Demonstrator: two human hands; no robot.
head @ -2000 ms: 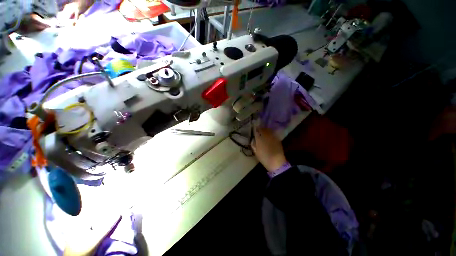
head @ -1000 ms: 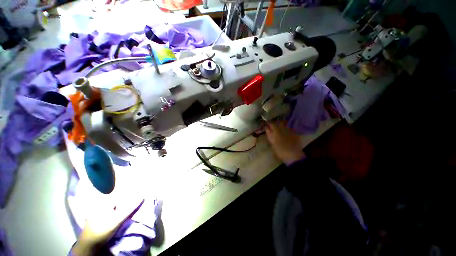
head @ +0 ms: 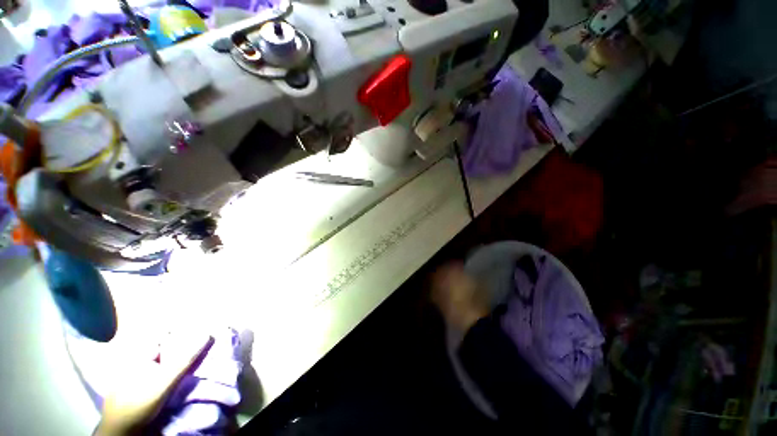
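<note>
A purple garment piece (head: 204,396) lies bunched at the table's lower left, partly washed out by the lamp. My left hand (head: 141,387) is on it and holds it at the near side; glare hides the fingertips. The sewing machine head (head: 230,94) stands above, its needle area (head: 200,234) beyond my left hand. My right hand (head: 458,294) is blurred, off the table, at the left rim of a pale round bin (head: 477,255) with purple cloth (head: 554,315) inside. Whether it holds anything cannot be told. A thin dark strip (head: 464,179) crosses the table's front edge.
Silver tweezers (head: 336,180) lie on the table (head: 392,204) below the machine arm. A blue lamp (head: 81,294) hangs left. Purple cloth (head: 503,128) lies by the machine's right end, and a purple heap (head: 85,38) behind it. Red cloth (head: 554,204) hangs below the table edge.
My right hand has moved from the table near the machine's right end down to the bin. The looped dark cord is now a straight strip over the edge. The view has shifted; my left hand stays on the cloth.
</note>
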